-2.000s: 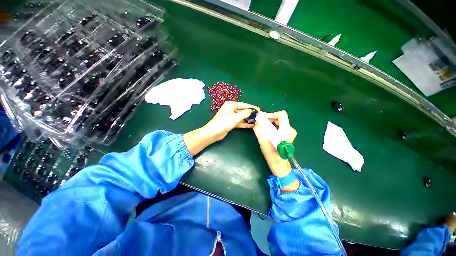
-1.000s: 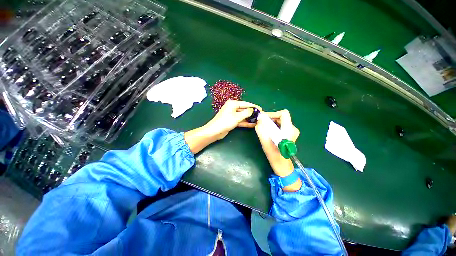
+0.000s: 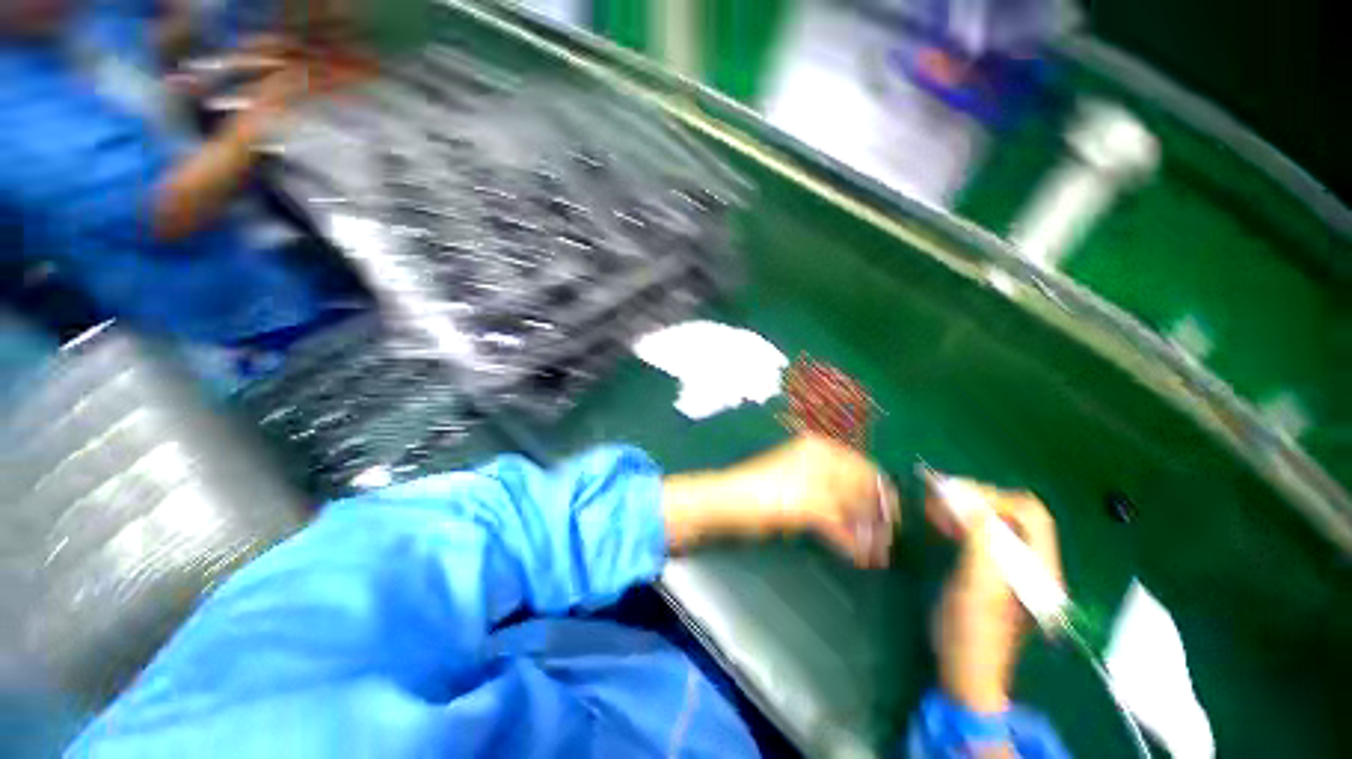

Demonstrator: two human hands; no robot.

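Note:
My left hand (image 3: 813, 492) is blurred, with its fingers bent down just below the pile of small red-brown parts (image 3: 827, 400); I cannot tell whether it holds the small dark component. My right hand (image 3: 996, 578) is shut on the white dispensing syringe (image 3: 1008, 549), whose tip points up and left toward my left hand. A gap of green surface lies between the two hands. The syringe's rear end and thin hose are blurred and run down to the right.
A blurred clear tray stack (image 3: 519, 223) with dark components stands at upper left. The left white sheet (image 3: 715, 368) lies beside the red-brown pile, the right white sheet (image 3: 1154, 675) at lower right. One loose dark component (image 3: 1121, 507) is right of my hands. Another person's arm (image 3: 208, 178) shows at upper left.
The view has swung left, so the scene sits further right and lower. My hands, together around the dark component before, are now apart. The other person at upper left has come into view.

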